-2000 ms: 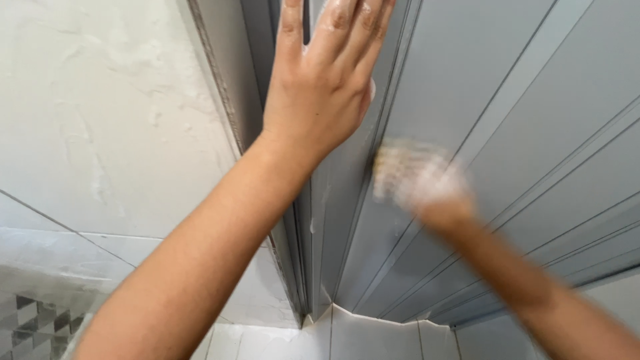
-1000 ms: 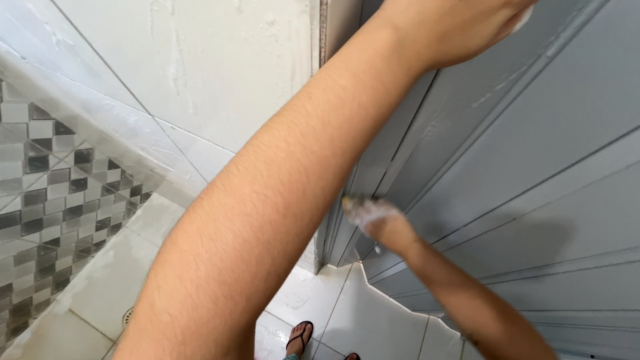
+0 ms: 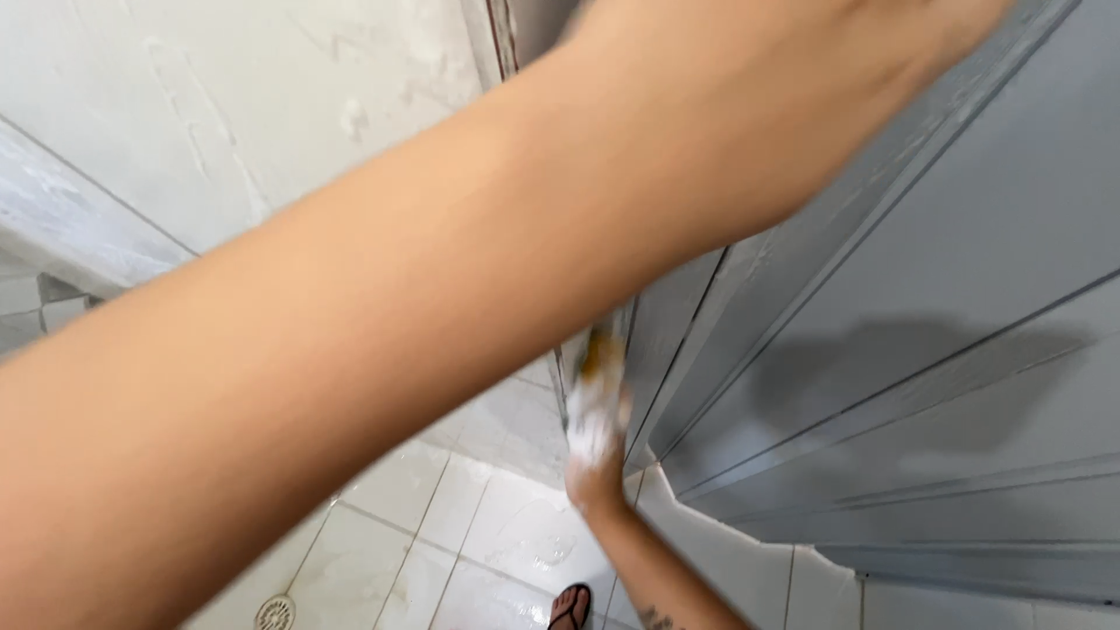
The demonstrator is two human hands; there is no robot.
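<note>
My left forearm crosses the whole view, and my left hand (image 3: 910,22) is at the top right edge by the grey panelled door (image 3: 980,210), its fingers cut off by the frame. Low down near the door's edge is my right hand (image 3: 599,429), blurred and covered in white suds. A yellowish sponge or brush (image 3: 598,354) shows at its fingers, against the narrow grey door frame (image 3: 669,319); its exact kind is too blurred to tell.
A pale wall (image 3: 350,79) with streaks of suds stands at the left. Below lie wet white floor tiles (image 3: 516,525), a round floor drain (image 3: 276,614) and a foot in a black flip-flop (image 3: 570,608). The door's lower border has a jagged pale edge.
My left hand has moved from the door's edge to the upper right, mostly out of view. My right hand has moved from the door's face to the frame at its edge. The view has shifted.
</note>
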